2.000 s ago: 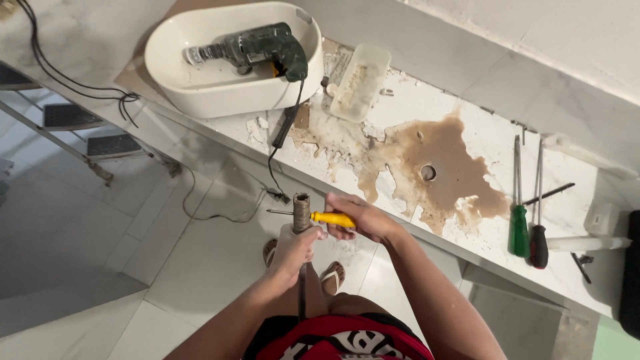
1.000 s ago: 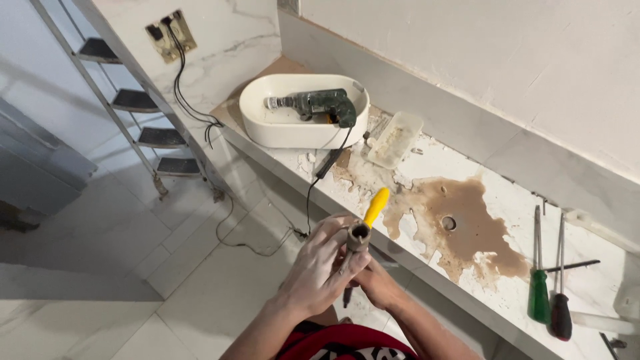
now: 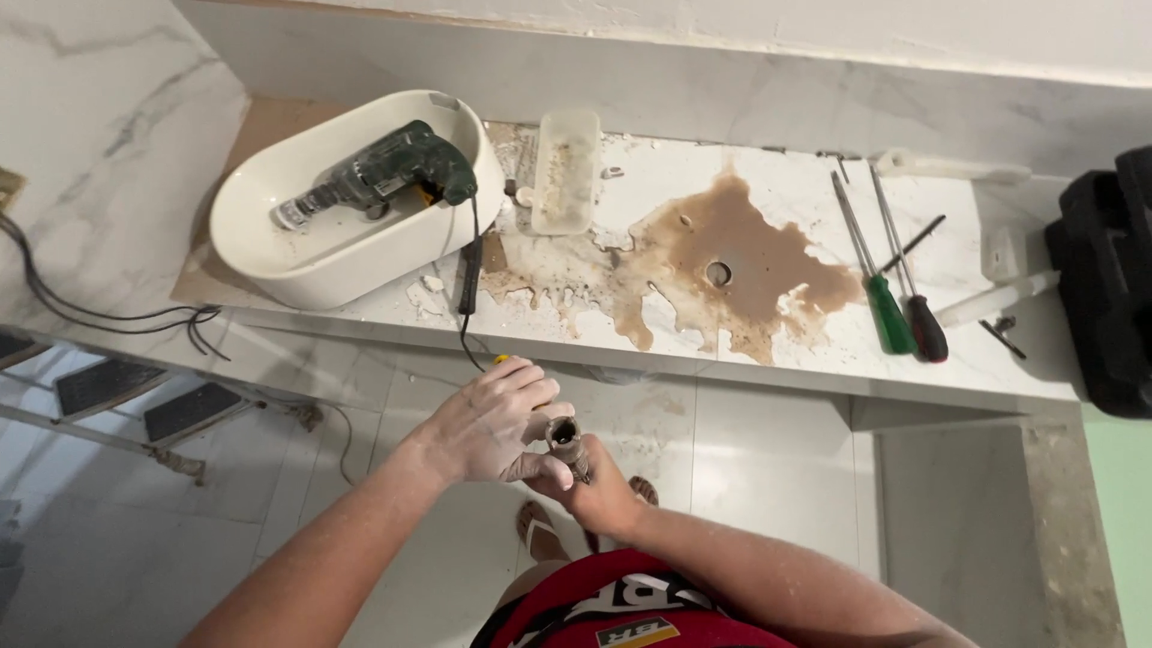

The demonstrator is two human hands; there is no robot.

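Note:
My left hand (image 3: 504,423), dusty and pale, is closed around the yellow handle (image 3: 501,359) of a tool, likely a screwdriver; only bits of yellow show, and its shaft is hidden. Its thumb lies against a metal tube with a notched, open end (image 3: 564,432), which looks like a hollow core bit. My right hand (image 3: 598,490) grips this tube just below its mouth. The tube points up toward the camera, and its lower part is mostly hidden behind the hand.
On the marble counter (image 3: 774,369) stand a white basin (image 3: 351,283) holding a corded drill (image 3: 396,171), and a translucent tray (image 3: 567,171). Muddy water surrounds a drilled hole (image 3: 718,274). Green-handled (image 3: 889,315) and black-red (image 3: 925,328) screwdrivers lie near a black case (image 3: 1107,279). A ladder (image 3: 103,387) stands left.
The yellow-handled tool has passed from my right hand to my left. My right hand now holds the tube, which my left hand held two seconds ago. The view has shifted.

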